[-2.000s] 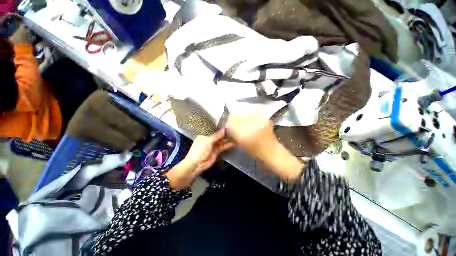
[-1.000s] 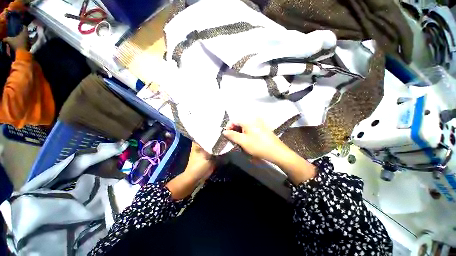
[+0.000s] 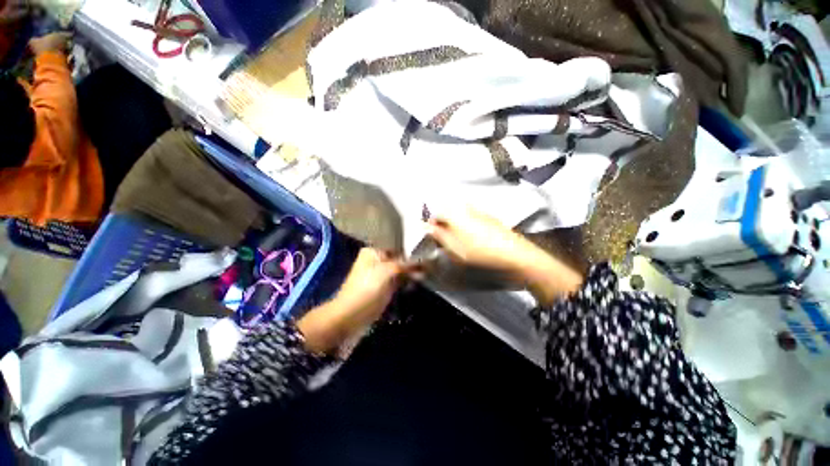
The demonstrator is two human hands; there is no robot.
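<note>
The garment piece, white lining with brown speckled seam strips, lies heaped on the table and hangs at its front edge. My left hand is at the table's front edge, its fingertips closed on the brown edge of the garment. My right hand lies just right of it on the garment, its fingers bent on the cloth near the same edge. Both hands are slightly blurred, and the fingertips almost meet. Whether a small tool is in the fingers cannot be told.
The white sewing machine stands at the right. A blue plastic basket with cloth and purple-handled things is at the left. Red-handled scissors and a dark blue box are at the upper left. A brown fabric pile lies behind. A person in orange sits left.
The garment's front corner has turned from its white side to brown. My left hand has risen beside my right hand. The view has shifted slightly.
</note>
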